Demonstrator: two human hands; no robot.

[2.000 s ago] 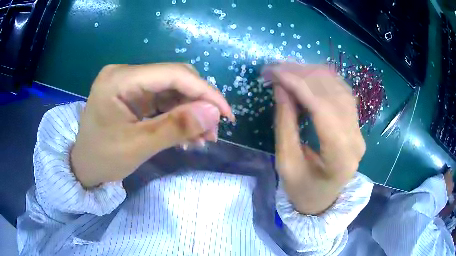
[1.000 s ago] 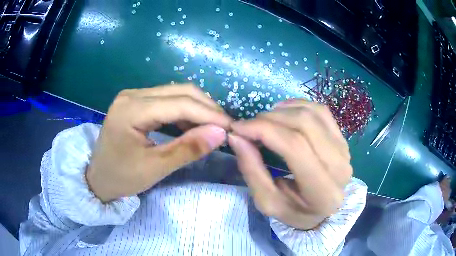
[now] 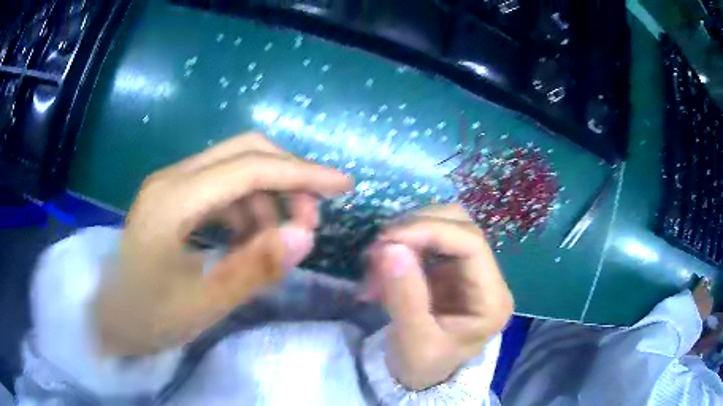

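Observation:
My left hand (image 3: 214, 246) is raised at the left, blurred, with thumb and forefinger apart and the other fingers curled. A dark patch shows inside its curled fingers; I cannot tell whether it is a held part. My right hand (image 3: 436, 289) is right of it and apart from it, thumb near the bent forefinger; whether it pinches something is too blurred to tell. Small pale pieces (image 3: 379, 189) lie scattered on the green mat beyond both hands. A red and dark pile of wired components (image 3: 515, 190) lies beyond and right of my right hand.
Silvery tweezers (image 3: 585, 218) lie right of the pile. Glossy black trays stand along the far side (image 3: 507, 59), at the left (image 3: 55, 103) and at the far right (image 3: 694, 158). Another person's pale sleeve (image 3: 666, 333) and part of a hand are at the lower right.
My hands came together at the fingertips, then moved apart. My right hand is now lower and further left. The view has shifted, showing more of the far black tray.

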